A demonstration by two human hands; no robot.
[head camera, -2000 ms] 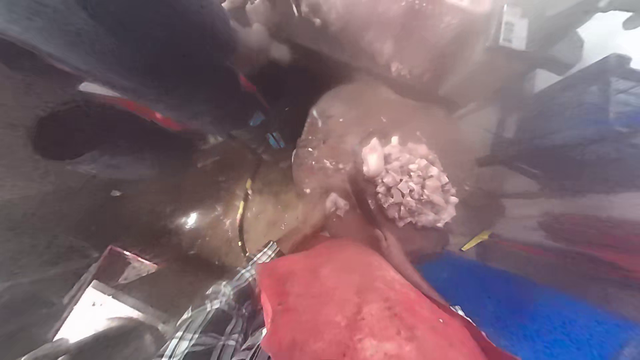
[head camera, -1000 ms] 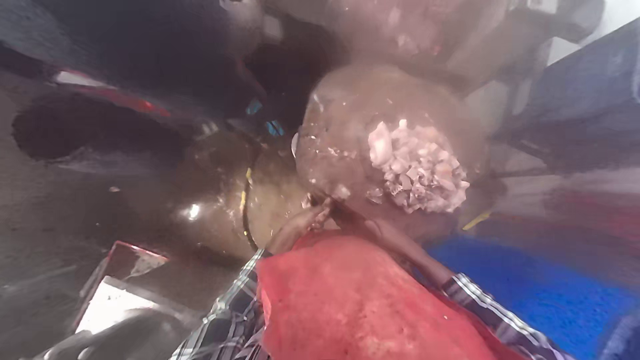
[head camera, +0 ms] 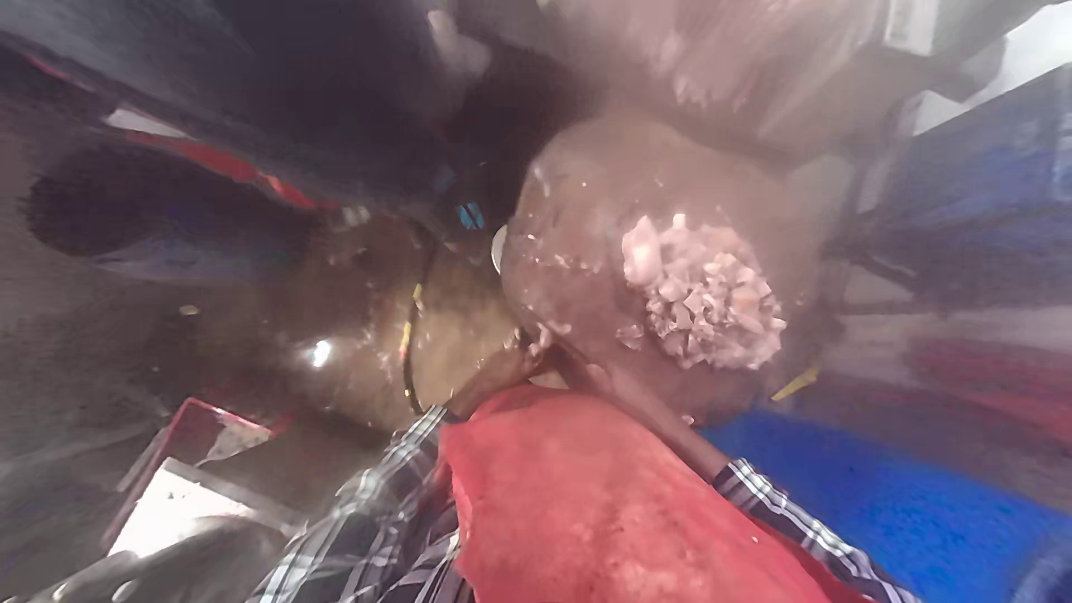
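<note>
A heap of chopped pale meat pieces [head camera: 712,293] lies on the right part of a rounded brown chopping block [head camera: 578,209]. My left hand [head camera: 523,356] and my right hand [head camera: 563,360] are close together at the block's near edge, just beyond the red apron [head camera: 603,494]. Small pale scraps [head camera: 548,335] lie beside the fingers. Blur and overlap hide both grips, so whether either hand holds anything cannot be told. Both forearms come out of plaid sleeves.
Left of the block is a wet, brownish surface [head camera: 461,335] with a dark and yellow curved strip [head camera: 408,343]. A blue surface [head camera: 879,502] lies at the lower right, with a yellow object [head camera: 796,383] near it. A white, red-edged object [head camera: 180,502] is at lower left.
Both hands, not distinguishable two seconds ago, now show close together at the block's near edge. The meat heap looks much the same.
</note>
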